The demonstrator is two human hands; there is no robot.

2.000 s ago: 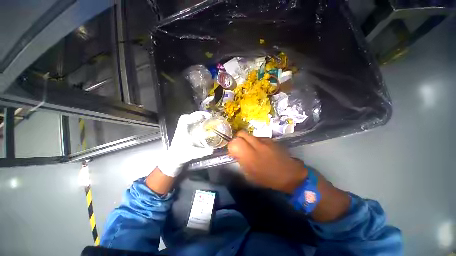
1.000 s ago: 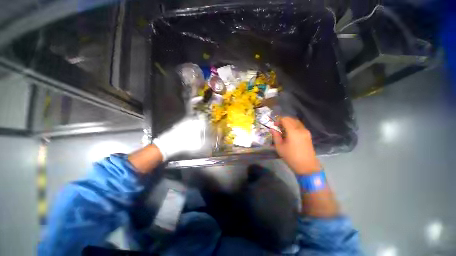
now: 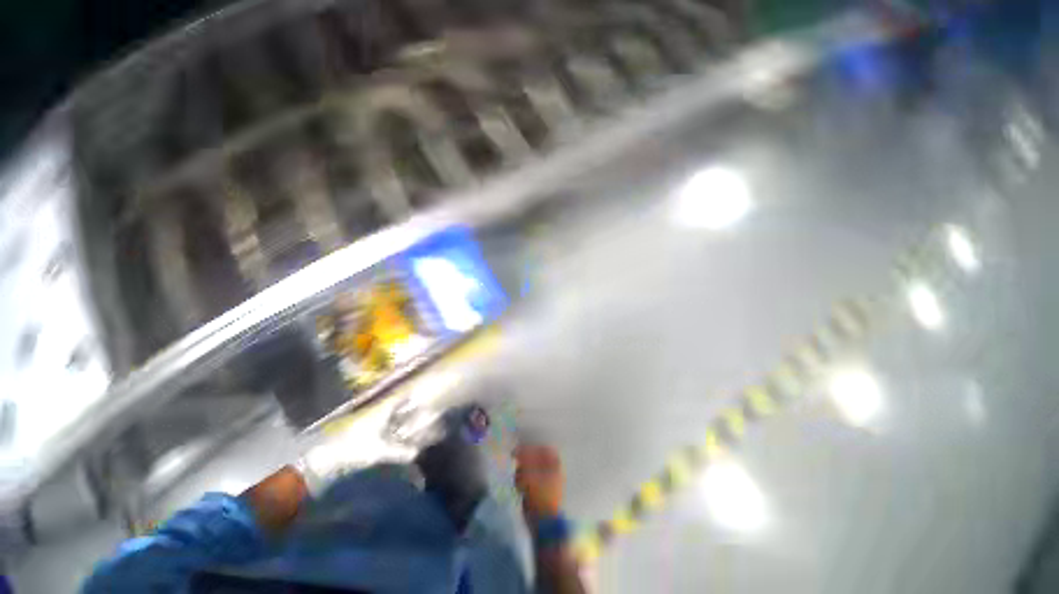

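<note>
The view is heavily blurred. The black waste bin (image 3: 290, 369) stands left of centre, with yellow waste (image 3: 377, 331) among white scraps at its right part. My left hand (image 3: 337, 450) is a white smear of glove beyond the blue sleeve, just on my side of the bin; its fingers and anything in it cannot be made out. My bare right hand (image 3: 538, 476) is low in the centre, right of the bin and apart from it, above a blue wrist strap (image 3: 553, 531). Its fingers are too blurred to read, and no tweezers can be made out.
A blue object with a bright white area (image 3: 455, 288) is beside the bin's right end. A long frame or rack with several slanted bars (image 3: 314, 209) runs behind them. Yellow-black tape (image 3: 743, 418) crosses the grey floor (image 3: 627, 371) on the right.
The view has swung, and the bin now appears smaller and further left. My right hand has left the bin and is low in the centre. My gloved left hand is also no longer over the waste.
</note>
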